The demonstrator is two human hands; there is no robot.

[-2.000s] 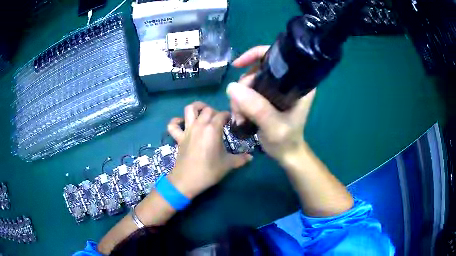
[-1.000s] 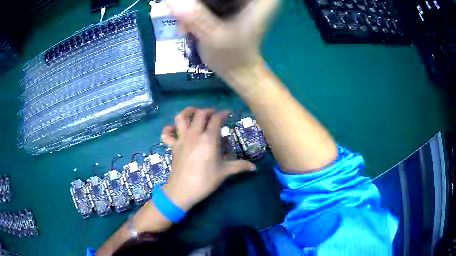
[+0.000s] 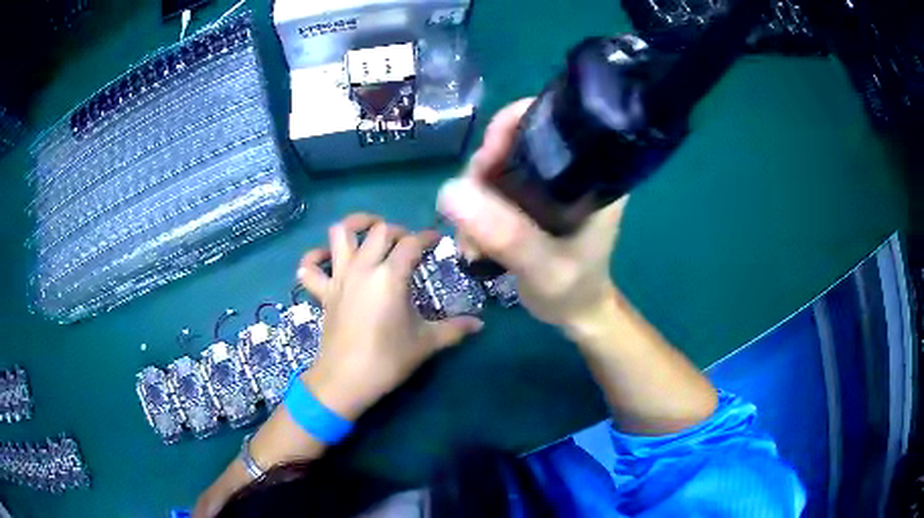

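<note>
A slanting row of silver-grey module sub-assemblies (image 3: 225, 379) lies on the green mat, with thin dark leads pointing away from me. My left hand (image 3: 370, 293) rests over the row with fingers spread, thumb and fingers on either side of a module (image 3: 446, 281); it hides part of the row. My right hand (image 3: 542, 233) grips the thick black electric screwdriver (image 3: 578, 142). The driver's lower end is over the right end of the row; its tip is hidden, so I cannot tell whether it touches a module.
The automatic screw feeder (image 3: 380, 132) stands behind the row. Clear blister trays (image 3: 162, 182) lie at the left. More small modules (image 3: 46, 460) lie at the far left. A dark component tray (image 3: 699, 12) is at the top right. Blue flooring (image 3: 811, 384) shows at the lower right.
One second ago my right hand was at the feeder with the screwdriver; now it is back over the row's right end. My left hand has shifted slightly left.
</note>
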